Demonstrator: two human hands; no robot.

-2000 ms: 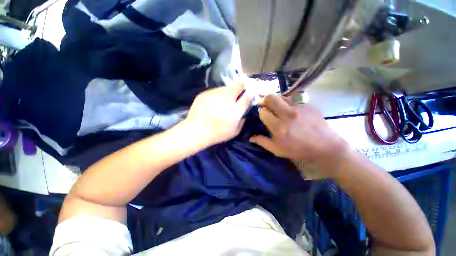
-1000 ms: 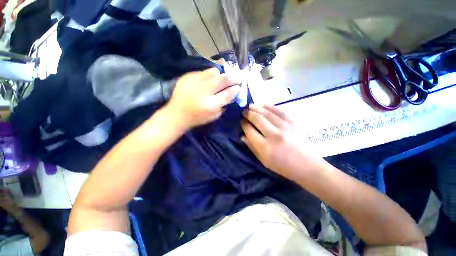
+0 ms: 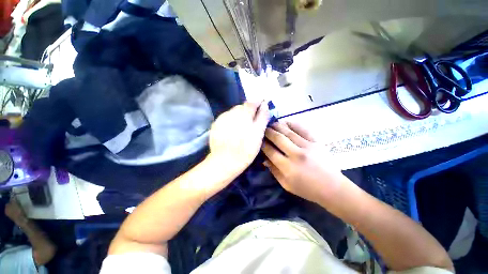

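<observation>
The navy and grey garment (image 3: 176, 118) lies over the machine table at the left and hangs over my lap. My left hand (image 3: 238, 134) pinches its navy edge just in front of the needle area. My right hand (image 3: 294, 155) holds the same edge close beside it, fingers bent over the cloth. The fingertips of both hands nearly meet. The presser foot and needle (image 3: 259, 72) of the sewing machine are just beyond my fingers, washed out by bright light. The cloth under my fingers is mostly hidden.
Red-handled scissors (image 3: 411, 91) and dark-handled scissors (image 3: 447, 85) lie right of the needle. A printed ruler scale (image 3: 374, 135) runs along the table front. A blue basket (image 3: 411, 187) stands below right. A purple device (image 3: 18, 160) and a person's arm (image 3: 33, 235) are at the left.
My left hand has moved slightly right and towards me, away from the needle. The garment at the left has shifted and more grey cloth shows. My right hand stays near the same place.
</observation>
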